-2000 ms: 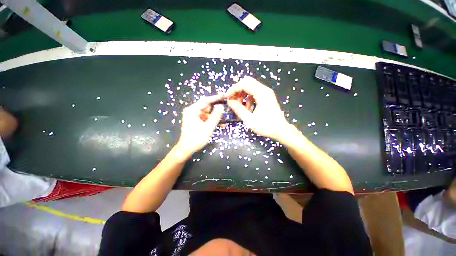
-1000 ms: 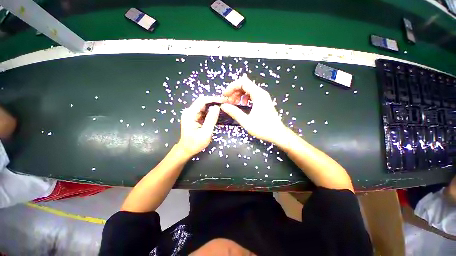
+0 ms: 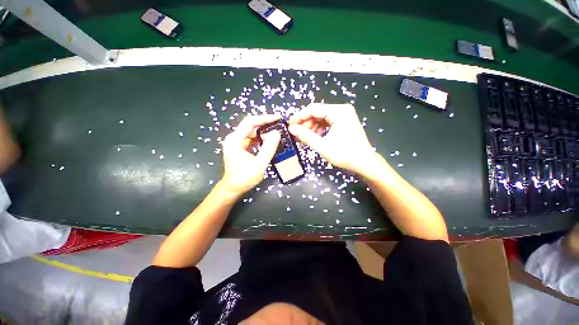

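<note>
A black keypad phone (image 3: 287,159) is held in my left hand (image 3: 244,155) above the bench, its keypad end away from me and its white and blue screen end towards me. My left thumb lies over the keypad. My right hand (image 3: 339,136) is at the phone's far right corner, with thumb and fingertips close together; whether a small part is between them cannot be seen. Small white parts (image 3: 260,95) lie scattered on the bench around and under both hands.
Another phone (image 3: 423,94) lies on the bench to the right, near the white edge strip (image 3: 286,60). A black blister tray (image 3: 527,149) is at far right. Several phones lie on the green belt (image 3: 355,32). A grey-white post (image 3: 63,32) slants in at upper left. People's arms show at both sides.
The phone in my left hand has turned so its screen end now points towards me and its face shows. My right hand has moved slightly right. The belt phones have shifted left.
</note>
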